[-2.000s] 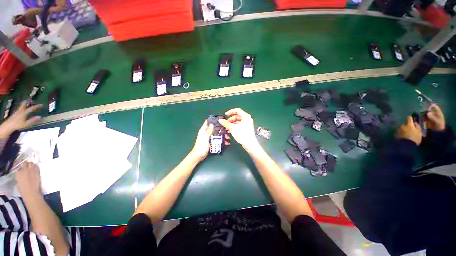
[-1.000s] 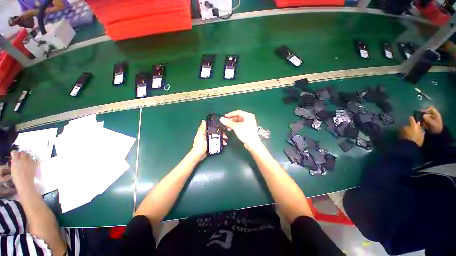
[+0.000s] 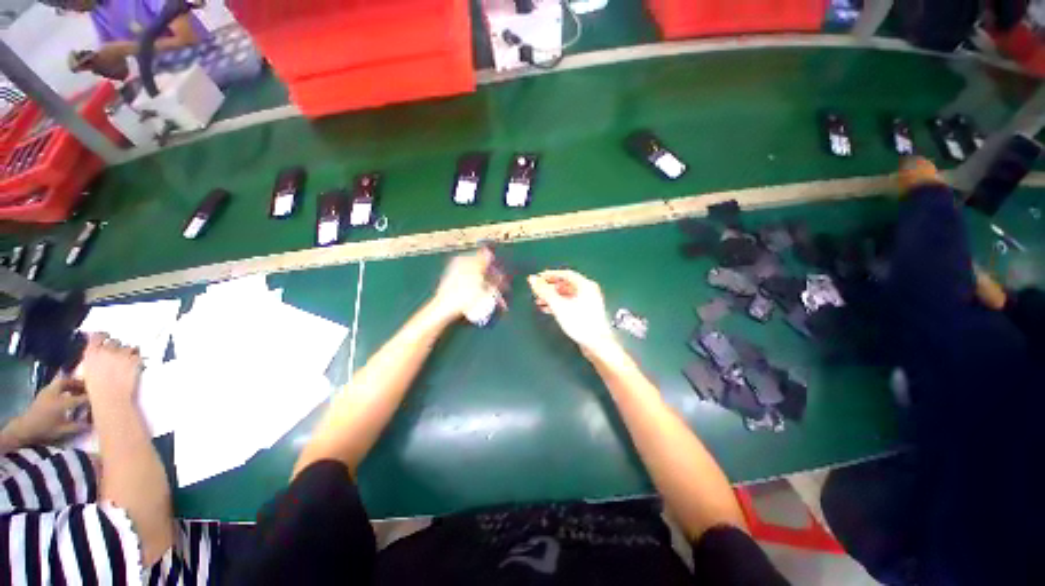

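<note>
My left hand is over the green bench near the centre, blurred, its fingers around a dark mobile phone whose pale patch shows at the lower end. My right hand is just to the right, apart from the phone, with thumb and fingers drawn together. Whether something small is between its fingertips cannot be told. A loose pile of dark battery covers lies on the bench right of my hands.
White paper sheets lie on the left, near a striped-sleeved neighbour's hands. A pale rail divides the bench from the belt, which carries spaced phones. Red totes stand beyond. A dark-sleeved neighbour's arm reaches across at right.
The phone is turned and blurred in my left hand, and my right hand has come away from it. The right neighbour's arm has stretched towards the belt. The view has shifted slightly.
</note>
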